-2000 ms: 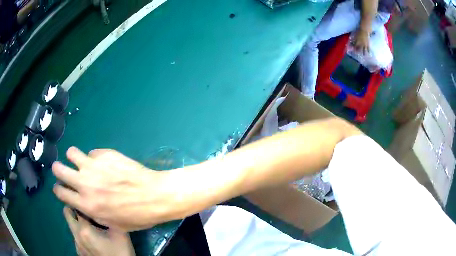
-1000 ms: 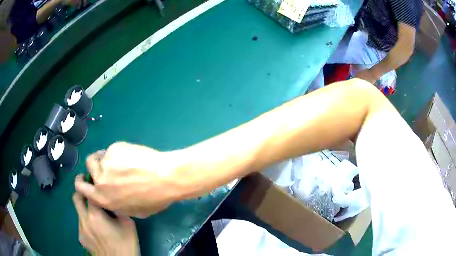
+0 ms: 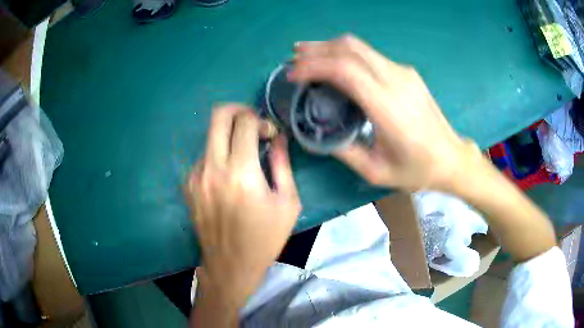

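Observation:
My left hand (image 3: 240,186) is around the handle of a dark grey dryer body (image 3: 279,96), whose round barrel points up beyond my fingers. A yellowish band shows on a left fingertip. My right hand (image 3: 390,115) grips a dark grey fan-motor unit (image 3: 325,116), its open round end with a spoked mount facing me. The unit is right beside the barrel and overlaps it in view; I cannot tell if they touch. Both hands are slightly blurred.
Fan units (image 3: 154,8) stand at the bench's top left edge. A translucent liner bag (image 3: 22,173) lies over a carton at left. An open carton (image 3: 405,240) with white plastic is below right. Packed dark parts (image 3: 544,38) lie at upper right, a red stool (image 3: 535,173) below them.
The view has swung left and down. My right hand no longer covers my left and now holds the fan-motor unit. The dryer barrel has come into sight.

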